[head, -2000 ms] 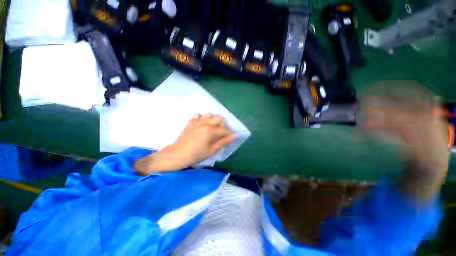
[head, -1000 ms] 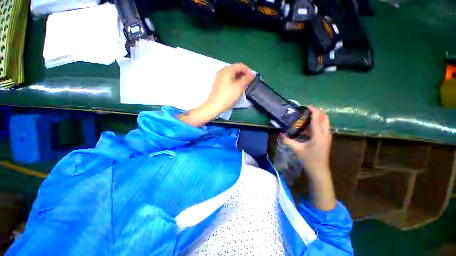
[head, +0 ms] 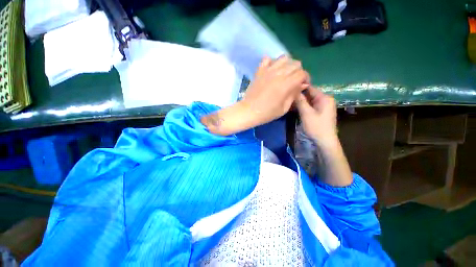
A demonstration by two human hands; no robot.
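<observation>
My left hand (head: 276, 86) and my right hand (head: 317, 112) meet at the bench's front edge, fingers close together. A single translucent white wrapping sheet (head: 237, 36) extends up and left from under my left hand, slightly blurred. My left hand grips its lower end. The black unit seen in my hands before does not show now; my fingers may hide it, so what my right hand holds cannot be made out. The stack of white wrapping sheets (head: 175, 74) lies flat to the left of my hands.
Spare white sheets (head: 78, 49) and a yellow-green perforated stack (head: 13, 57) lie at far left. A black unit (head: 127, 25) stands by the sheets; others (head: 347, 21) lie at the back. An orange tool (head: 472, 31) is at the right edge. Brown cartons (head: 412, 151) and a blue stool (head: 52, 156) are below.
My right hand reached right, then brought a black unit to my left hand. Now the unit is out of sight, and a single sheet is lifted off the stack, angled between stack and hands.
</observation>
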